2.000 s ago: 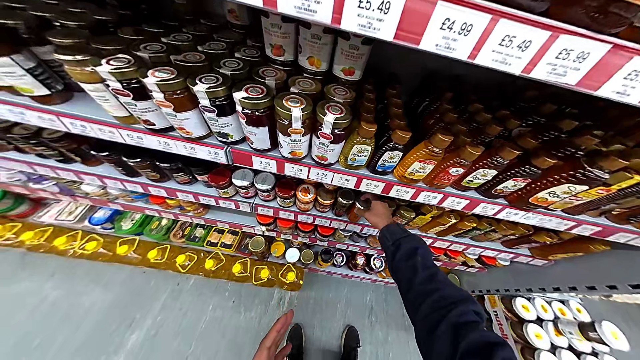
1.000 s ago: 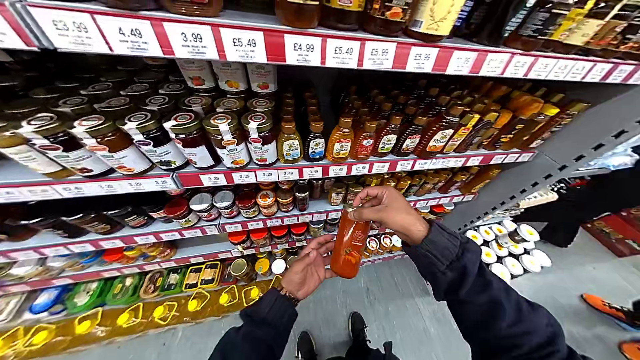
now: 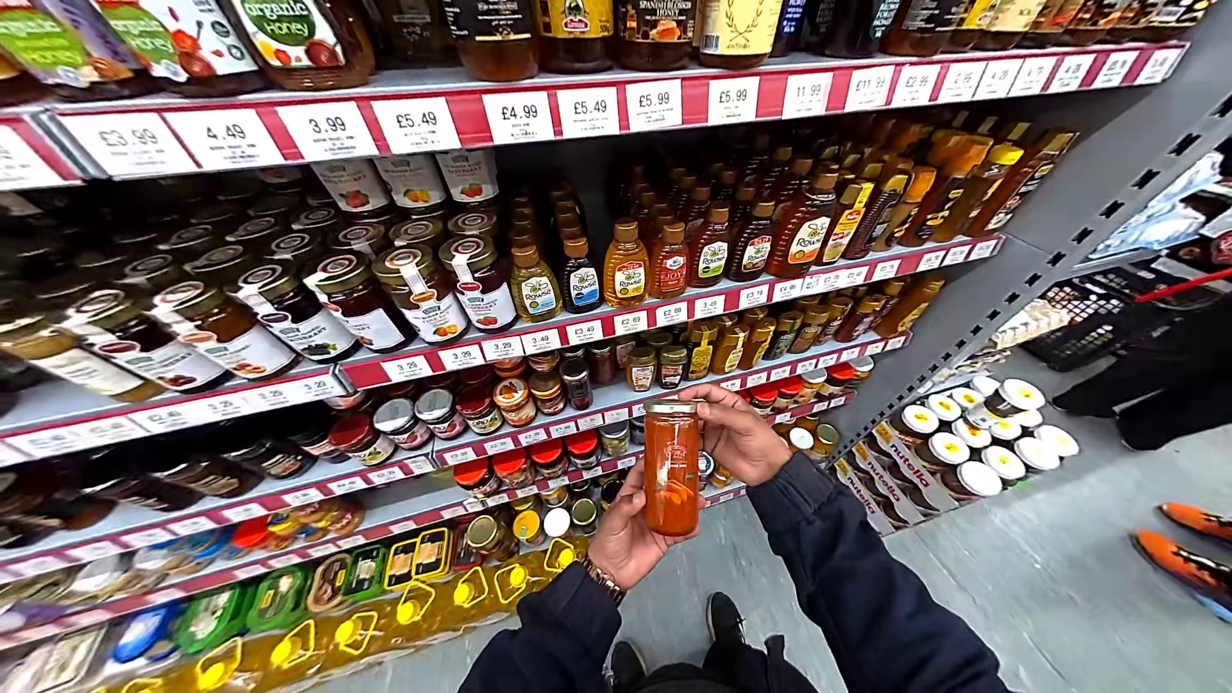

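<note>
A tall glass jar of orange-red contents, with a metal lid, stands upright between my hands in front of the lower shelves. My left hand wraps its lower left side, fingers behind the glass. My right hand grips it near the lid from the right. Behind and above it, squeezy honey bottles line the middle shelf, with labelled jam jars to their left. Small jars stand on the shelf below.
Yellow-capped oil bottles line the floor at the lower left. Cartons of white-lidded Nutella jars stand on the floor at right. Beyond the grey shelf upright are a black basket and a person's dark-clothed legs; orange shoes show at the right edge.
Two seconds ago my right hand was reaching into a lower shelf and my left hand was free. Both hands now hold the jar, which has turned from tilted to upright since one second ago.
</note>
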